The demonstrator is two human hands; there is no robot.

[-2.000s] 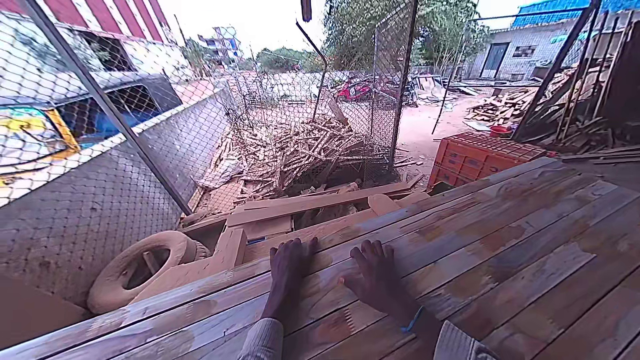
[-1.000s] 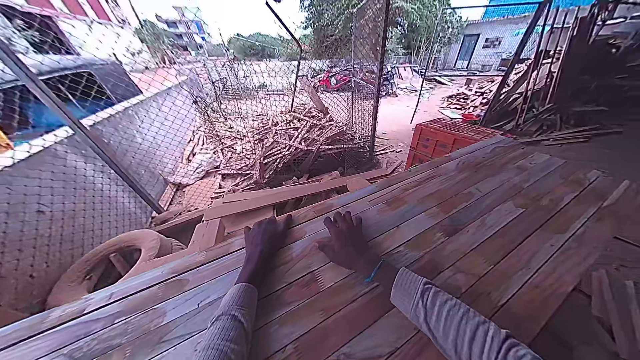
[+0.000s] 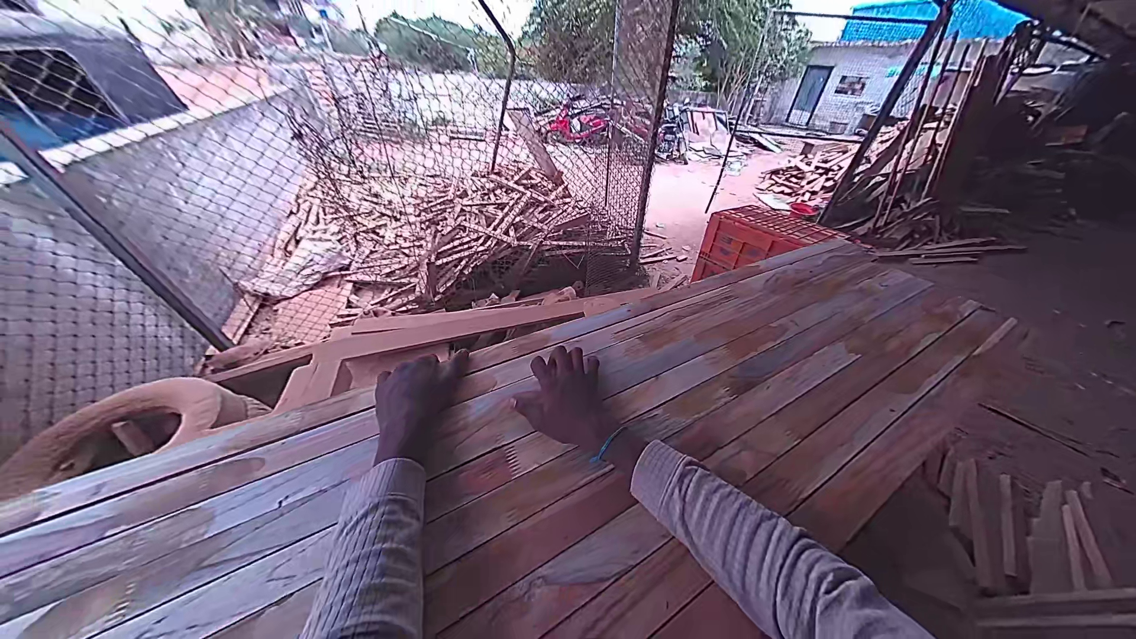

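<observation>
Long wooden strips [image 3: 763, 417] lie side by side, forming a wide slanting surface with narrow dark seams between them. My left hand [image 3: 415, 399] rests near the far edge of the strips, its thumb pointing right along the wood. To the right of it, my right hand [image 3: 566, 397] lies palm down on the strips with its fingers bent and somewhat apart, a thin blue band around the wrist. Neither hand is seen to hold a loose thing. The left fingertips are partly hidden.
Beyond the far edge are a dusty tire [image 3: 191, 404], loose planks [image 3: 426, 328] and a heap of scrap wood sticks [image 3: 497, 222] by a chain-link fence [image 3: 98, 266]. An orange plastic crate [image 3: 754, 235] stands at the far end. Short wood pieces [image 3: 1012, 532] lie at the lower right.
The view has turned to the right and down, showing more of the strips' right edge and the wood pieces there. Both hands stay on the strips near the far edge.
</observation>
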